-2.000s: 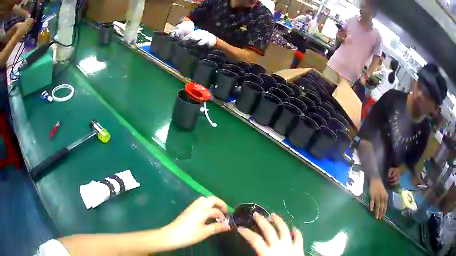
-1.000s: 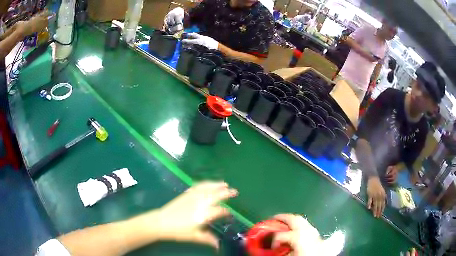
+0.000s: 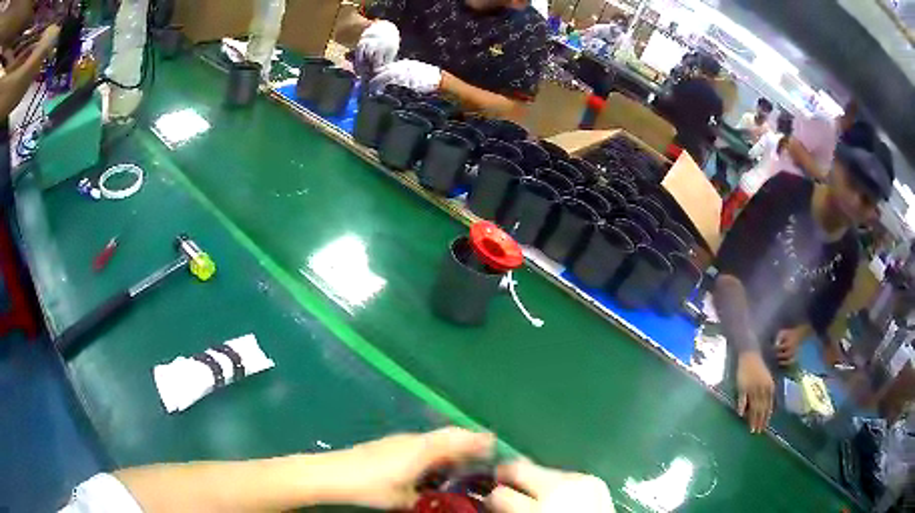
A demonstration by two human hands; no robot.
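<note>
My left hand (image 3: 416,466) and my right hand (image 3: 547,488) are together at the bottom edge, both blurred. Between them they hold a dark housing (image 3: 464,475) with a dark red part (image 3: 446,501) low at its near side. The picture's edge cuts this unit off, and my fingers hide much of it. A black housing (image 3: 463,292) stands upright on the green belt ahead, with a red end cap (image 3: 496,246) tilted on its top and a white lead wire (image 3: 524,304) hanging at its right side.
A mallet (image 3: 130,294), red screwdriver (image 3: 105,253), wrapped white bundle (image 3: 213,374) and coiled white cable (image 3: 120,181) lie on the left. Rows of black housings (image 3: 533,214) stand on a blue mat (image 3: 642,329) across the belt. People are opposite; one person's hand (image 3: 754,391) rests at the far-right edge.
The standing housing with the red cap has shifted right and nearer along the belt. The bright red part at my right hand has moved down and left, between both hands.
</note>
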